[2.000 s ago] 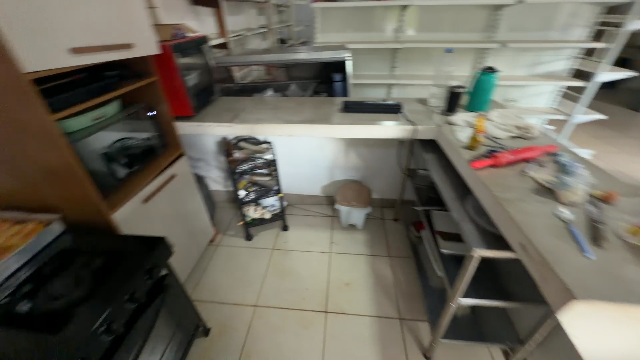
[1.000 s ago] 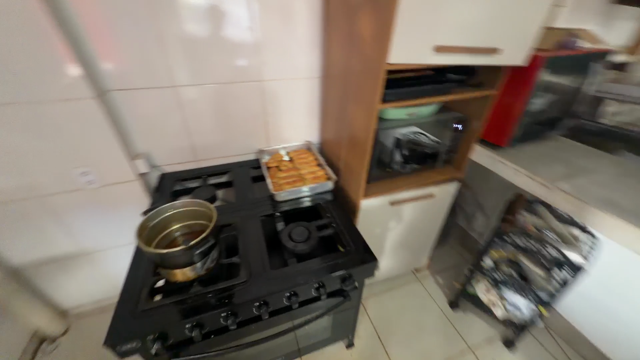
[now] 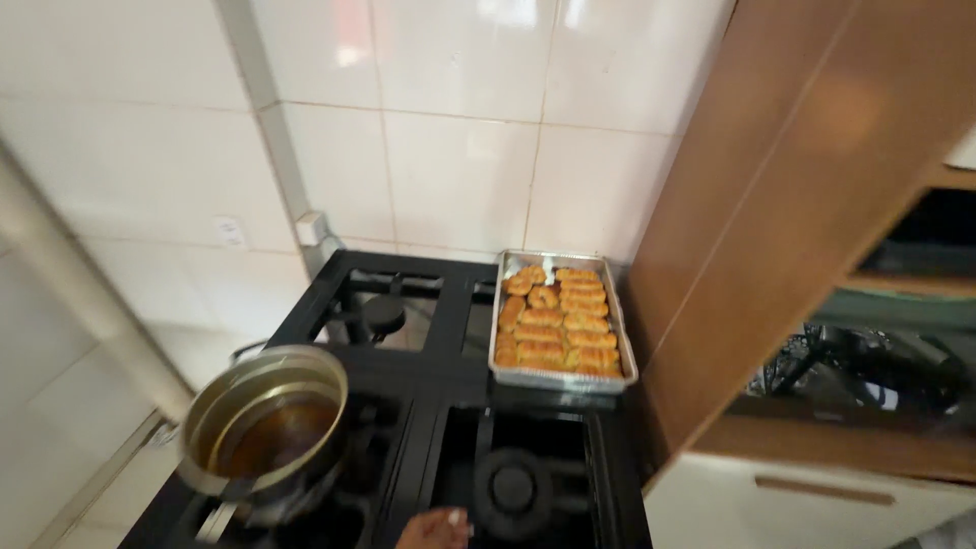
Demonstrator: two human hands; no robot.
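Observation:
What seems to be my left hand [image 3: 436, 528] shows only in part at the bottom edge, fingers loosely curled, just left of the front right burner [image 3: 511, 488]. Whether it holds anything cannot be told. My right hand is out of view. On the black gas stove [image 3: 438, 374], a metal pot [image 3: 339, 389] with brown liquid inside stands over the front left burner, left of the hand. A rectangular metal baking tray [image 3: 627, 358] filled with browned pastry rolls rests at the back right of the stove.
A tall wooden cabinet [image 3: 732, 198] borders the stove on the right, with a dark glass-fronted oven [image 3: 862, 381] in its niche. A white tiled wall [image 3: 457, 175] rises behind. A pale pipe [image 3: 84, 282] slants down at the left.
The view has swung left from the counter and shelves to the stove and come closer to it. A hand now shows at the bottom edge; none was visible before.

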